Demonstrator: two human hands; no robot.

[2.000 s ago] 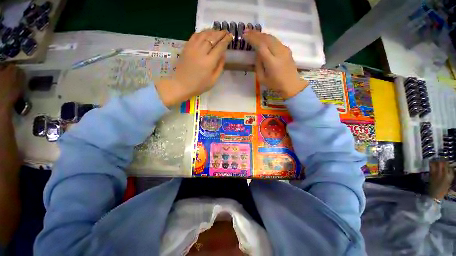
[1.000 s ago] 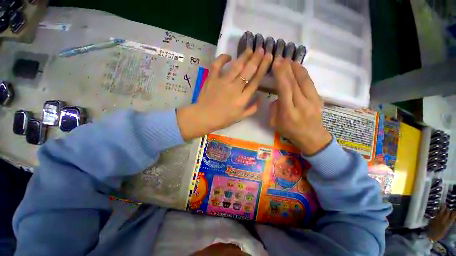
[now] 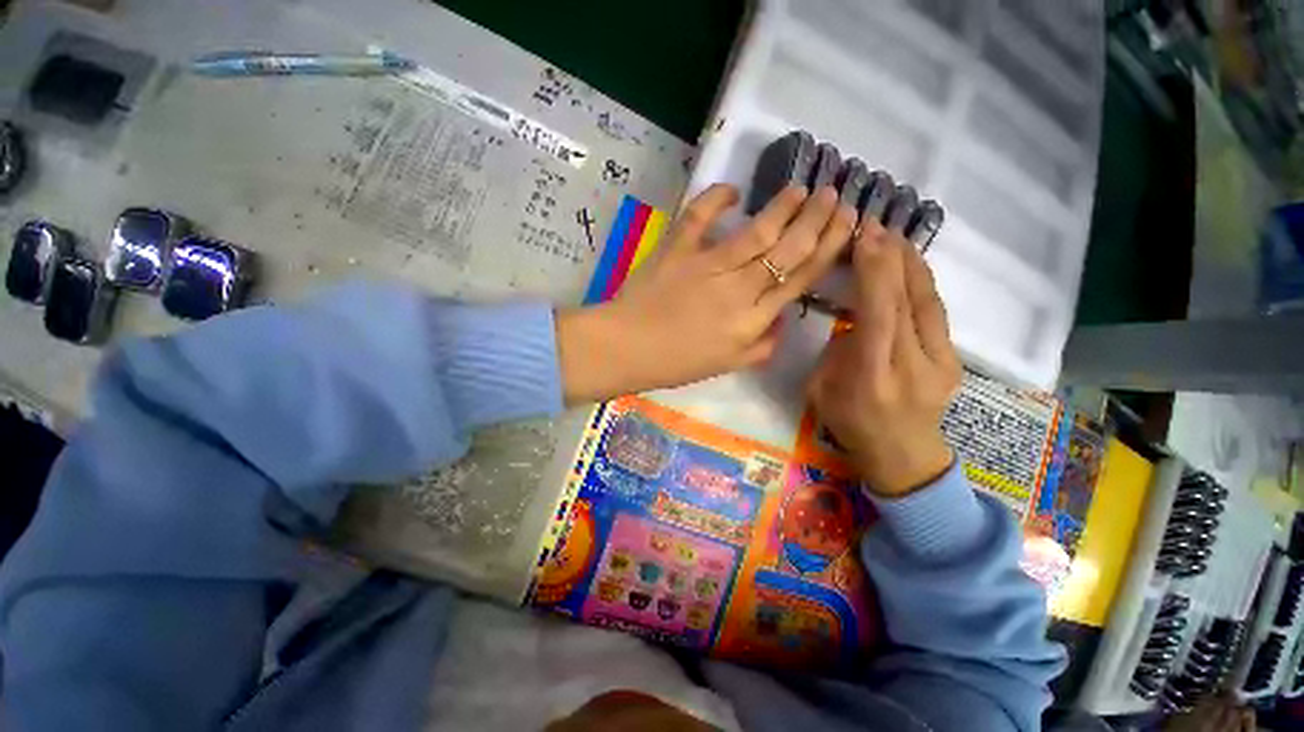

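A row of several dark smartwatch units [image 3: 855, 186] stands on edge at the near-left edge of a white tray [image 3: 987, 157]. My left hand [image 3: 715, 293], with a ring, has its fingertips on the near side of the row. My right hand [image 3: 890, 350] has its fingertips against the row's right part. Both hands are bare and together hold the row. The undersides of the units and the fingertips' exact contact are hidden.
Several loose smartwatch units [image 3: 139, 249] lie at left, near a dark rectangular block [image 3: 77, 87] and a pale-blue stick [image 3: 298, 63]. A colourful printed sheet [image 3: 672, 522] lies below my hands. Another tray with rows of units [image 3: 1190, 522] is at right.
The view has turned, so the bench and tray look tilted and further right. My hands stay at the row of units on the tray. The hand at the far left has left view.
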